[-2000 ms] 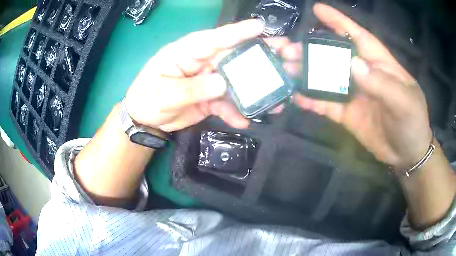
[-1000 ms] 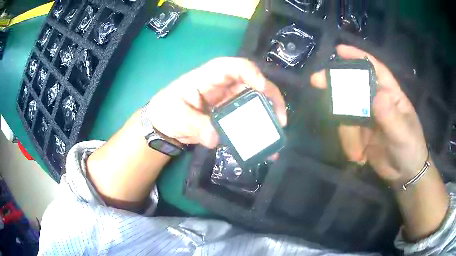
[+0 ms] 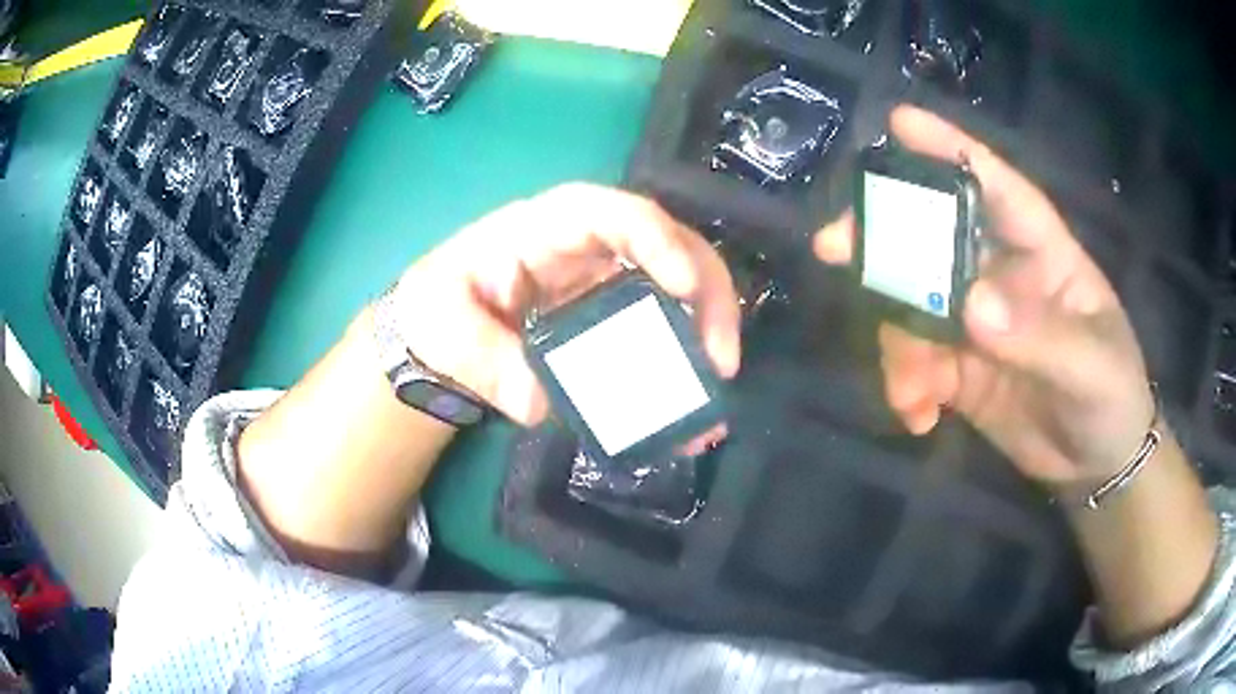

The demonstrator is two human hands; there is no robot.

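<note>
My left hand holds a black smartwatch unit by its edges, tilted, with its screen lit white. My right hand holds a second smartwatch unit, more upright, its screen white with a small blue mark at the lower right corner. Both units are held apart above the large dark foam tray. A wrapped smartwatch unit lies in a tray pocket, partly hidden below the unit in my left hand. Another wrapped unit lies in a pocket further back.
A second black foam tray at the left holds many wrapped units. A loose wrapped unit lies on the green mat between the trays. Yellow tape and a pale sheet-like area show at the back.
Both units have moved apart and my left hand has come lower since the oldest frame. Since the middle frame, both have shifted slightly left, and the right unit has turned a little.
</note>
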